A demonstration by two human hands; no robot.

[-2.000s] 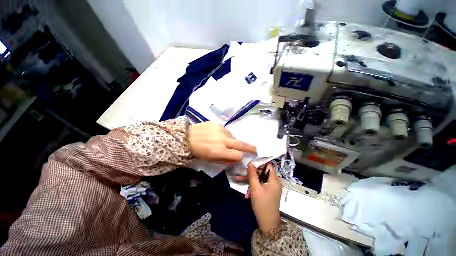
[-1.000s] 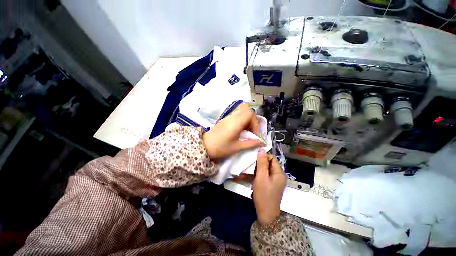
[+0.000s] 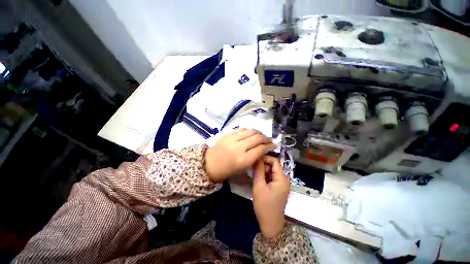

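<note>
The white garment panel [image 3: 221, 98] with a small dark emblem lies left of the needle. Navy panels [image 3: 172, 116] run along its left side, and a striped navy band [image 3: 198, 125] crosses the white cloth. My left hand [image 3: 239, 153] is closed on the edge of the white cloth just in front of the presser foot area [image 3: 283, 121]. My right hand [image 3: 270, 185] is beside it, fingertips pinched together and touching the left hand's fingers. What the right fingertips hold is hidden. White thread chain [image 3: 289, 164] hangs right of the fingertips.
The off-white overlock machine [image 3: 376, 67] with four dials [image 3: 356, 108] fills the right. A pile of white pieces [image 3: 407, 206] lies at the lower right. The cream table [image 3: 136, 111] extends left. Navy cloth [image 3: 237, 221] hangs at my lap. The floor at left is dark and cluttered.
The white cloth was spread at the front, then folded up between my hands; now little of it shows there. Both hands have drawn close together at the foot. The camera view has shifted.
</note>
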